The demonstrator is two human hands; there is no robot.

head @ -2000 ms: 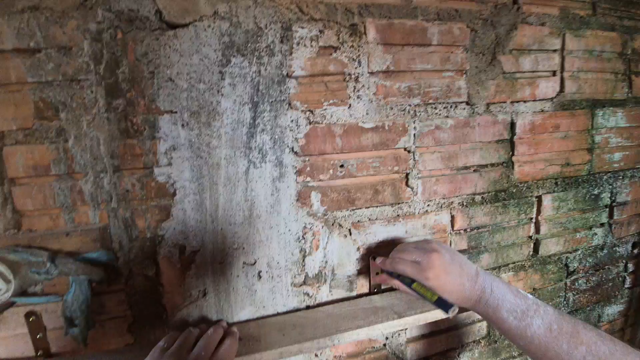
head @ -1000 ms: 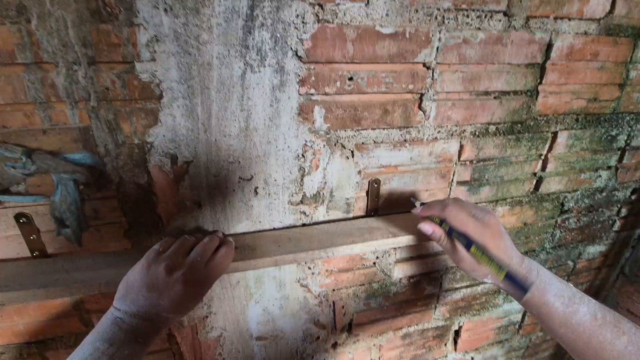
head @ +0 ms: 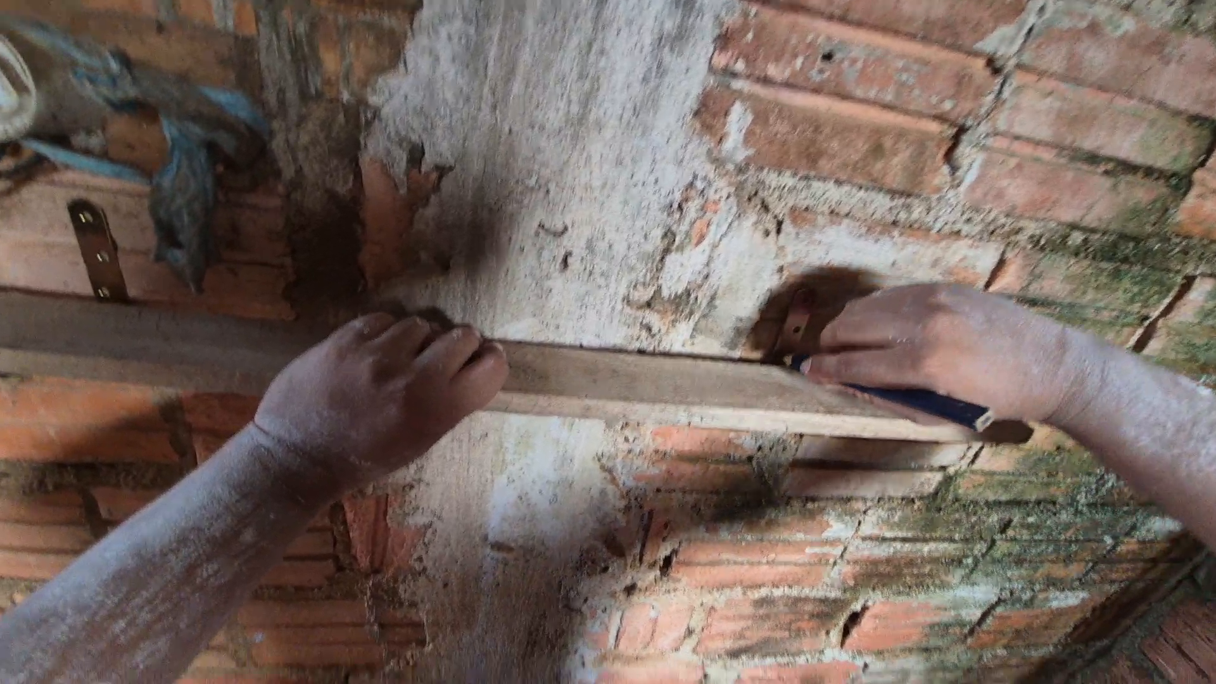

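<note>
A long wooden board (head: 617,380) lies lengthwise against the brick wall. My left hand (head: 380,399) grips its upper edge left of the middle, the fingers curled over it. Near the board's right end, my right hand (head: 936,351) holds a dark blue pencil or marker (head: 921,404), its tip at the board's back edge by the wall. Just beside those fingertips a small metal bracket plate (head: 796,321) with holes stands against the wall, partly in shadow. A second metal bracket plate (head: 97,249) rises above the board at the far left.
The wall is of rough hollow bricks (head: 855,123) with a grey-white mortar strip (head: 570,142) down the middle. Knotted blue-grey cloth (head: 185,190) hangs at the upper left, beside a pale round thing (head: 14,90) cut by the frame edge.
My right hand has moved in from beside the right bracket plate, and the pen tip now sits at the board's back edge. My left hand keeps hold of the board. The view has come closer and tilted.
</note>
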